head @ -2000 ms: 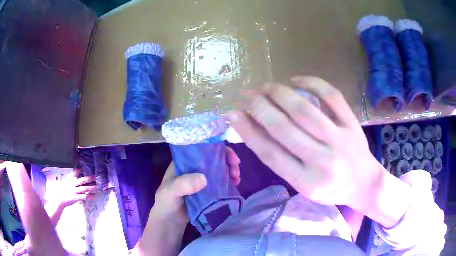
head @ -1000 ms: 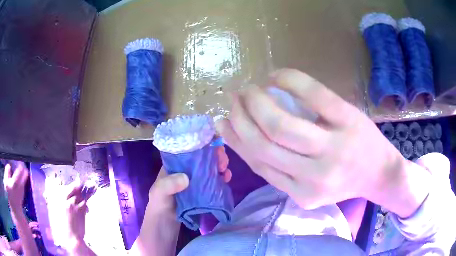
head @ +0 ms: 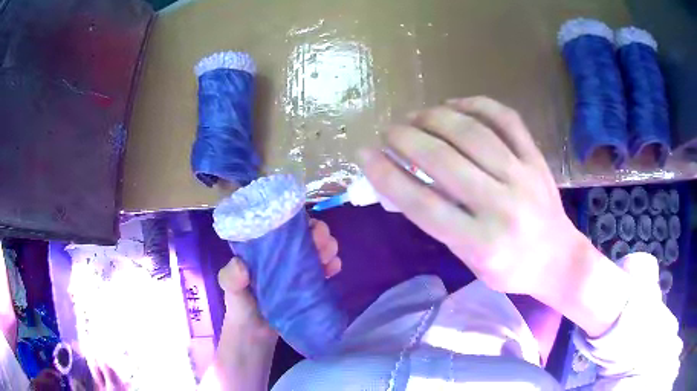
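Observation:
My left hand (head: 246,305) holds a blue tubular piece (head: 286,275) in front of the bench edge, its white fluffy trim (head: 260,208) up and tilted left. My right hand (head: 481,191) is closed around a small white glue bottle (head: 362,192), mostly hidden in the fingers. Its blue nozzle points left and lies close to the right side of the trim; whether it touches cannot be told. A thin metallic, reddish stick-like thing (head: 409,166) also shows between the right fingers.
One blue piece (head: 224,118) lies on the brown bench (head: 474,46) at left, two (head: 596,99) at right. A dark board (head: 65,114) is at far left. A crate of upright tubes (head: 634,221) is below right, and a glaring crate (head: 200,305) below left.
The held piece has moved left and turned, its lower opening now out of sight. The nozzle now shows plainly. The other person's hands at lower left have mostly left the view.

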